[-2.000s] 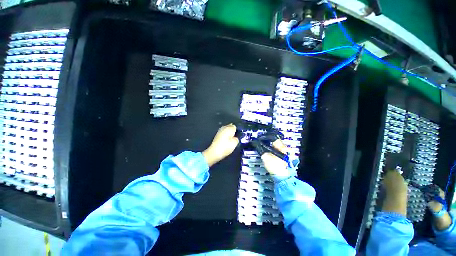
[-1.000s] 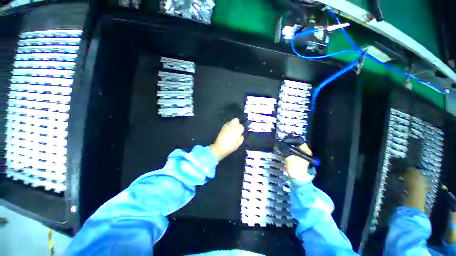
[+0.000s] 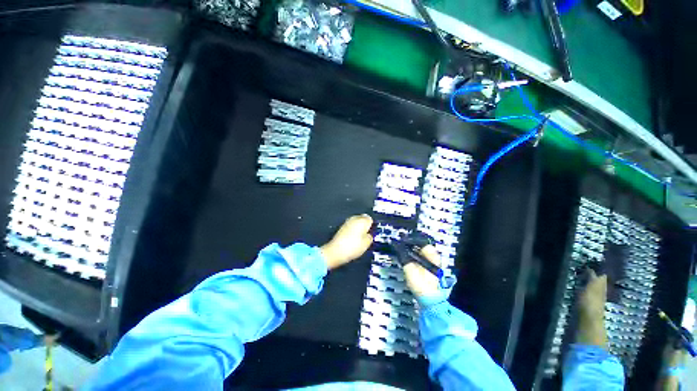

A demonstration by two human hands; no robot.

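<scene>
A silver metal part (image 3: 393, 231) lies across the gap in a column of like parts, in the large black tray (image 3: 229, 305). My left hand (image 3: 350, 241) has its fingers closed at the part's left end; the fingertips are partly dark and hard to make out. My right hand (image 3: 423, 273) is shut on a black air tool (image 3: 416, 249), whose tip is at the part's right side. Metal parts lie in rows above the gap (image 3: 397, 189), below it (image 3: 390, 313), in a column at the right (image 3: 445, 183), and in a short column at the left (image 3: 285, 151).
A black tray with long rows of parts (image 3: 84, 153) stands at the left. Shiny heaps (image 3: 313, 29) lie behind the trays. A blue hose (image 3: 497, 155) runs from a fitting at the bench edge. At the right, another person's arm (image 3: 592, 305) reaches over a similar tray.
The view has shifted. One second ago the gap held no part and my right hand was farther right; now a part is there between my hands, with the tool tip beside it.
</scene>
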